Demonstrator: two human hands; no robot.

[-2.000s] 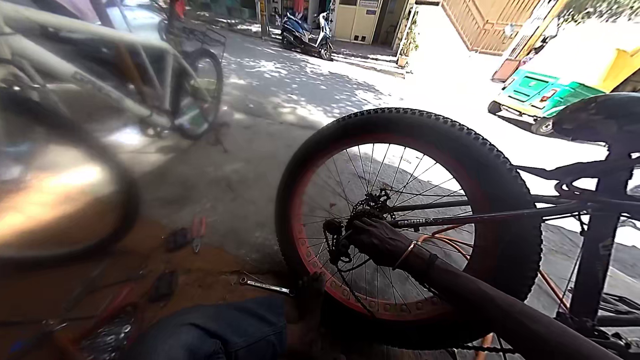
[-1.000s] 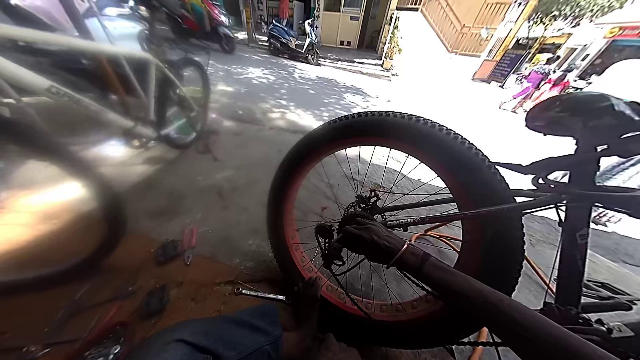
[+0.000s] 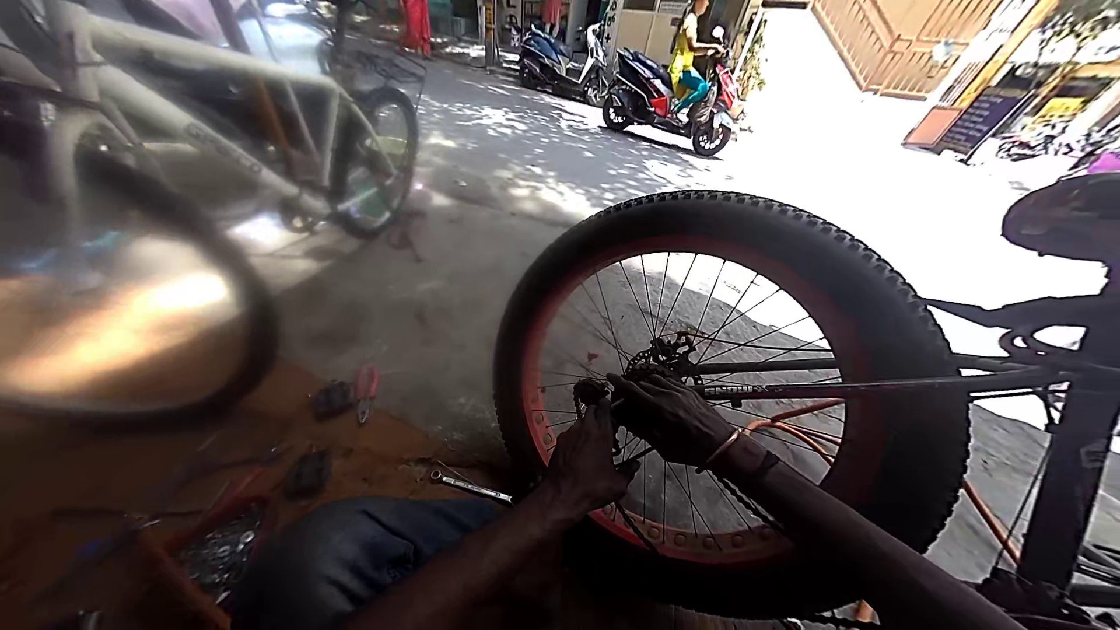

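Note:
A bicycle's wide rear wheel, with a knobby black tyre point(image 3: 910, 350) and a red rim, stands before me. My right hand point(image 3: 669, 416) is at the hub and rear derailleur, its fingers bent over the parts; what they grip is hidden. Just to its left, my left hand point(image 3: 586, 464) has its fingers raised against the rear derailleur point(image 3: 591, 394), with the thumb pointing right. Whether it holds anything is not plain. The chainstay point(image 3: 787, 385) runs right from the hub. Beside my left forearm a combination spanner point(image 3: 472, 486) lies on the ground.
Red-handled pliers point(image 3: 364, 394) and dark blocks lie on the ground at left. A tray of small metal parts point(image 3: 219, 551) is near my knee. A pale bicycle point(image 3: 210, 131) stands at upper left. An orange hose point(image 3: 989, 521) passes behind the wheel. A person rides a scooter point(image 3: 665, 105) on the road.
My left hand has risen from low by the rim and spanner to the derailleur. My right hand stays by the hub. A ridden scooter has come into view on the road.

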